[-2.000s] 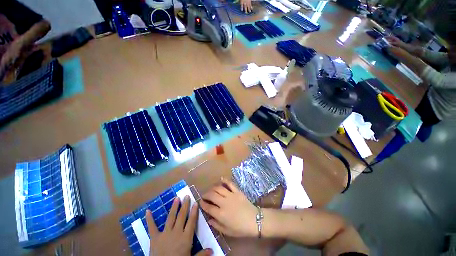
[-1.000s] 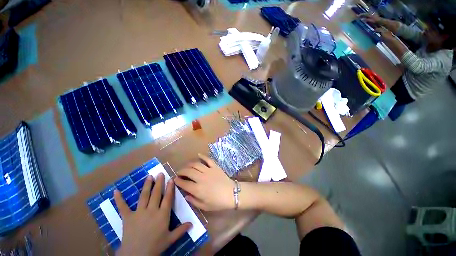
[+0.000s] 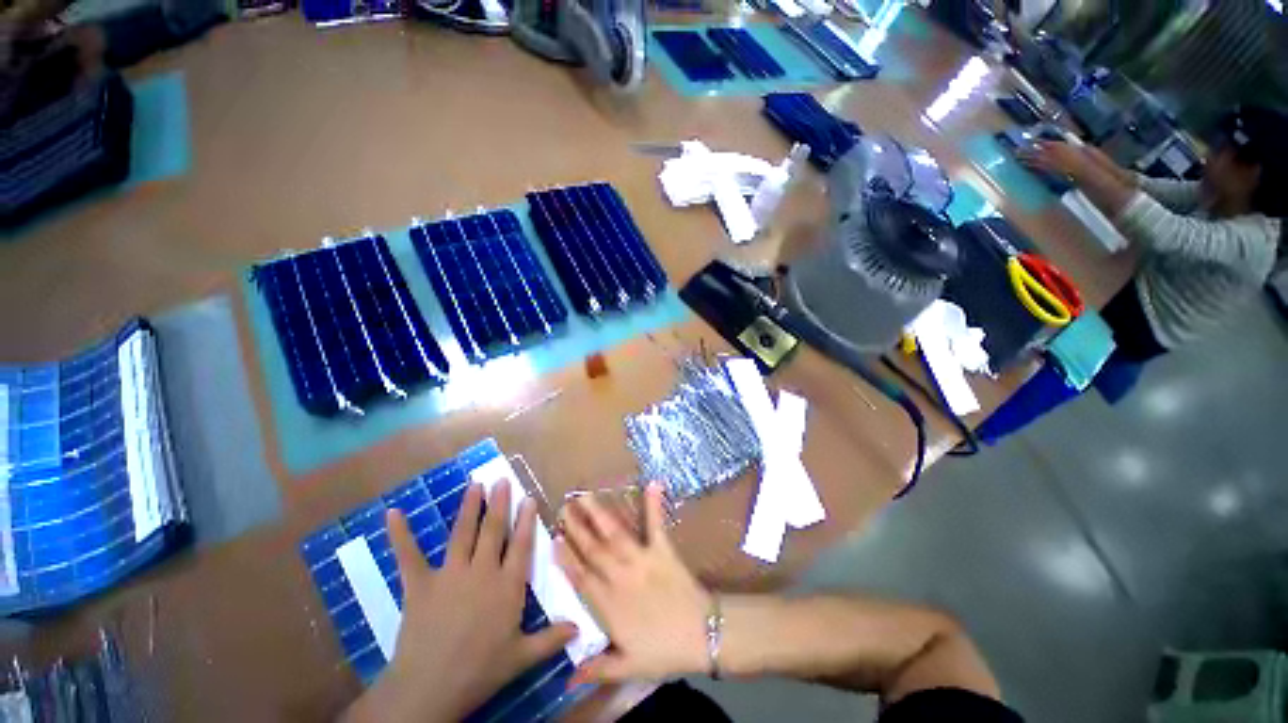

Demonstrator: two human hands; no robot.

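Observation:
A blue solar panel (image 3: pixel 424 497) with pale grid lines lies flat in front of me. One white strip (image 3: pixel 370 593) lies near its left side, another white strip (image 3: pixel 562 593) along its right side. My left hand (image 3: pixel 473 600) lies flat on the panel between the strips, fingers spread, its fingertips on the right strip's upper part. My right hand (image 3: pixel 636 579) is at the panel's right edge, fingers extended and fingertips close beside the right strip. Neither hand grips anything visible. The hands hide the panel's lower middle.
Three dark cell stacks (image 3: pixel 489 280) lie on a teal mat ahead. Finished panels (image 3: pixel 85 466) are left. Silvery wires (image 3: pixel 692 441), crossed white strips (image 3: pixel 780 466), an iron stand (image 3: pixel 766 339) and a round fan-like device (image 3: pixel 869 276) are right. Scissors (image 3: pixel 1042 290) and a person (image 3: pixel 1201 247) are farther right.
My right hand has slid down along the right strip, and its fingers have straightened from a curled pose. My left hand stays flat on the panel. The camera view has shifted.

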